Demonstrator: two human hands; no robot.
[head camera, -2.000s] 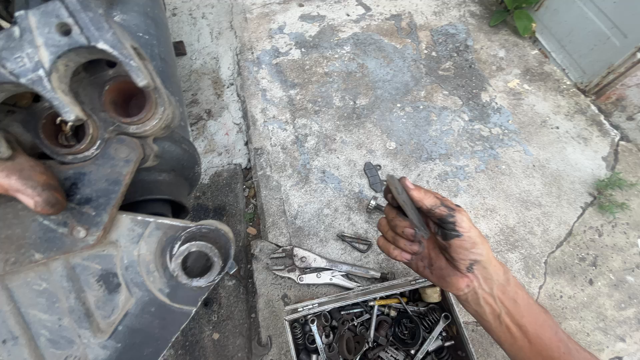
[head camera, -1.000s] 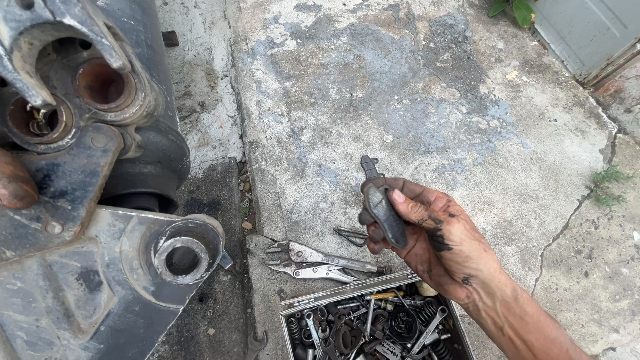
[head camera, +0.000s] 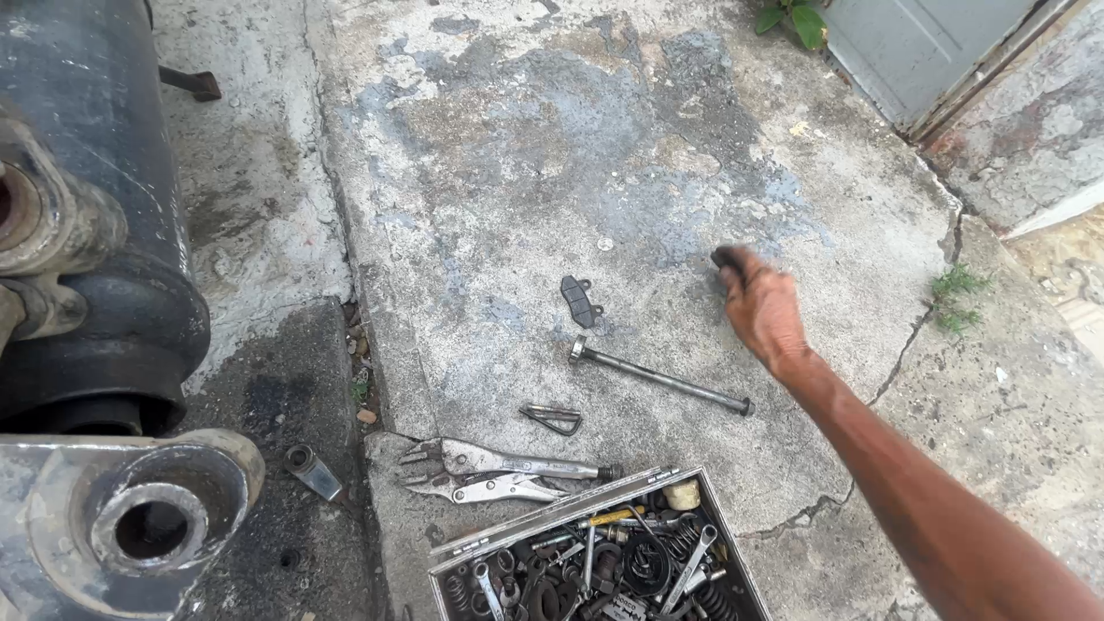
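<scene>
My right hand (head camera: 763, 306) is stretched out over the concrete, its fingers closed around a dark brake pad (head camera: 723, 257) that is mostly hidden and blurred. Another brake pad (head camera: 580, 301) lies flat on the ground to the left of that hand. Below it rests a long steel axle bolt (head camera: 660, 376) with a head at one end. A small metal pin and clip (head camera: 552, 418) lie near locking pliers (head camera: 509, 470). My left hand is out of the frame.
A metal box (head camera: 561, 516) full of wrenches, springs and small hardware stands at the bottom. Dark cylindrical machine parts (head camera: 103, 207) and a metal bracket with a round bore (head camera: 52, 517) fill the left side. A socket tool (head camera: 312, 473) lies on the lower ground.
My right hand has moved away to the upper right with the brake pad, uncovering the bolt and the other pad. My left hand has gone out of view. The view has shifted right.
</scene>
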